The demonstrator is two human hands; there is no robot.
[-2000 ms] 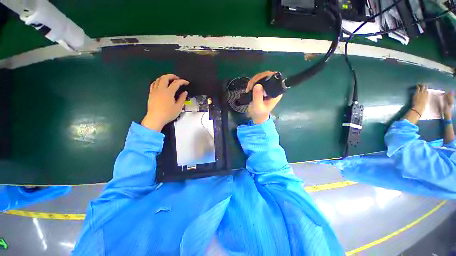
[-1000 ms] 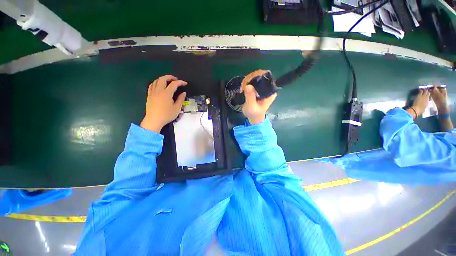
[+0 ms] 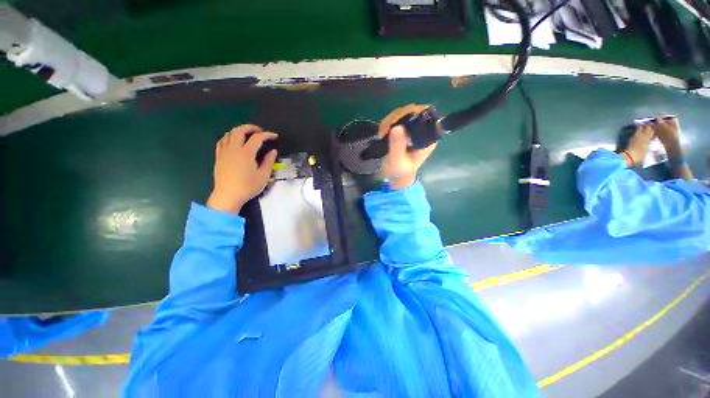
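A tablet unit (image 3: 294,221) with a large silver-white battery area lies in a black fixture tray (image 3: 340,233). The circuit board (image 3: 293,166) with a yellow patch is at its far end. My left hand (image 3: 243,167) rests on the tray's upper left corner, fingertips beside the board; whether it grips anything is unclear. My right hand (image 3: 405,151) is closed around a black electric screwdriver (image 3: 420,130), its thick cord running up right. The screwdriver's tip end is over the round dark screw dish (image 3: 360,146), right of the tray. No screws can be made out.
A black controller (image 3: 537,175) with a white band lies on the green bench to the right. Another person's hands (image 3: 652,142) hold a pale item at far right. Beyond the white rail (image 3: 311,70) are a black tray (image 3: 420,19) and papers (image 3: 518,29).
The tray and left hand appear shifted slightly left with the view. The right hand has tilted the screwdriver from more upright to slanting over the dish. The black tray beyond the rail has moved left.
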